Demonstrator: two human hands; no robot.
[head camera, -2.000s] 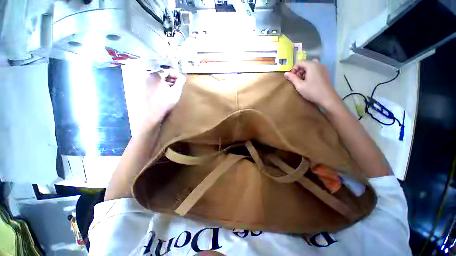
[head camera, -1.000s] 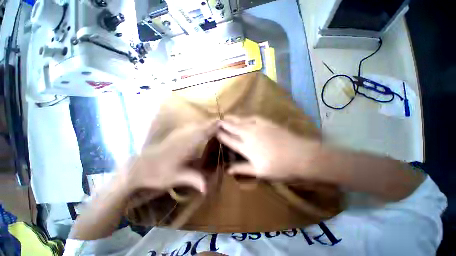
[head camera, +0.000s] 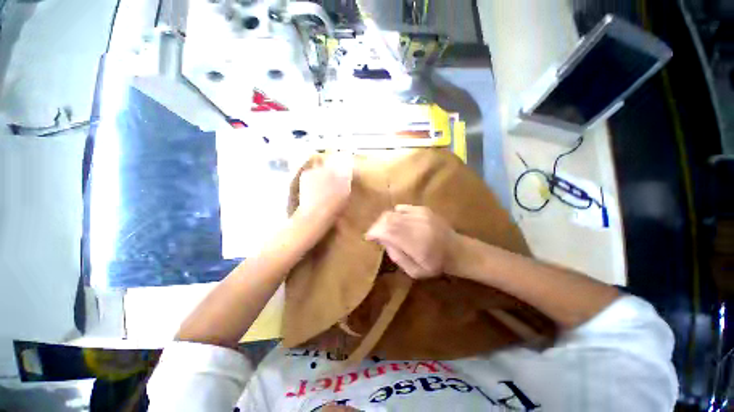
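Note:
The brown bag body (head camera: 451, 189) runs from the yellow clamp template (head camera: 439, 126) down to the lap, its mouth open toward me with narrow brown straps (head camera: 385, 322) inside. My right hand (head camera: 414, 240) grips the edge of the bag mouth near the centre seam, fingers curled. My left hand (head camera: 326, 189) lies at the bag's upper left, just below the template. Its fingers are washed out by glare, so their hold is unclear. A thin reddish-brown strip shows in the template slot.
The sewing machine head (head camera: 249, 72) with a red logo stands at upper left. A control screen (head camera: 591, 76) is at upper right. A dark cabled tool (head camera: 570, 190) and a blue-black stick (head camera: 604, 208) lie on the right table. A shiny metal plate (head camera: 157, 193) is at left.
Both hands were at the template's lower edge, then together at the bag mouth. Now my left hand is up at the bag's upper left, and my right remains at the mouth edge. The view has shifted.

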